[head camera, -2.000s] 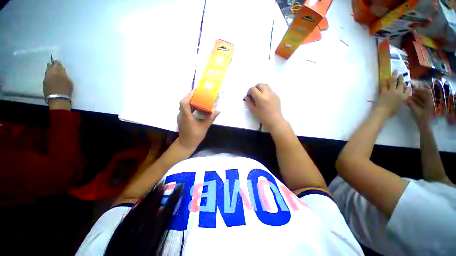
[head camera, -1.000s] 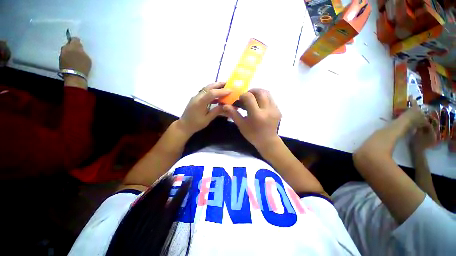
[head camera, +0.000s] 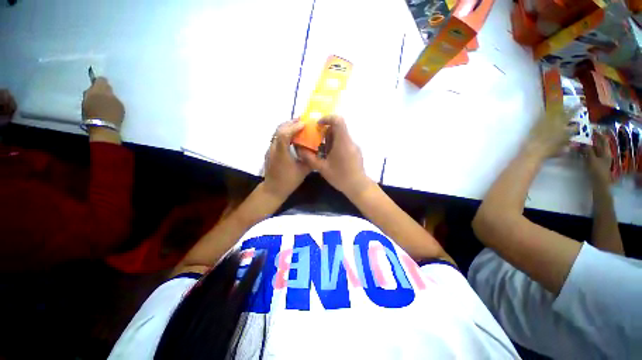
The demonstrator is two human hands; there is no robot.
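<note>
An orange and yellow retail carton (head camera: 326, 90) lies in front of me at the table's near edge, its narrow side facing up and its far end pointing slightly right. My left hand (head camera: 283, 158) holds the near end from the left. My right hand (head camera: 341, 156) is on the near end from the right, fingers bent against the carton's side. The fingertips of both hands come close together at the near end. Whether a small sticker is between them is too small to tell.
White table (head camera: 232, 84) with dark seams. Another orange carton (head camera: 441, 55) lies ahead right. Stacked orange cartons (head camera: 563, 28) are far right, where a person's hands (head camera: 556, 130) work. At left, a person's hand (head camera: 103, 105) holds a slim dark tool over a pale sheet (head camera: 53, 98).
My right hand has come from the table on the right to the carton's near end. Since one second ago its fingers have shifted along the carton's right side. The right neighbour's hands have moved.
</note>
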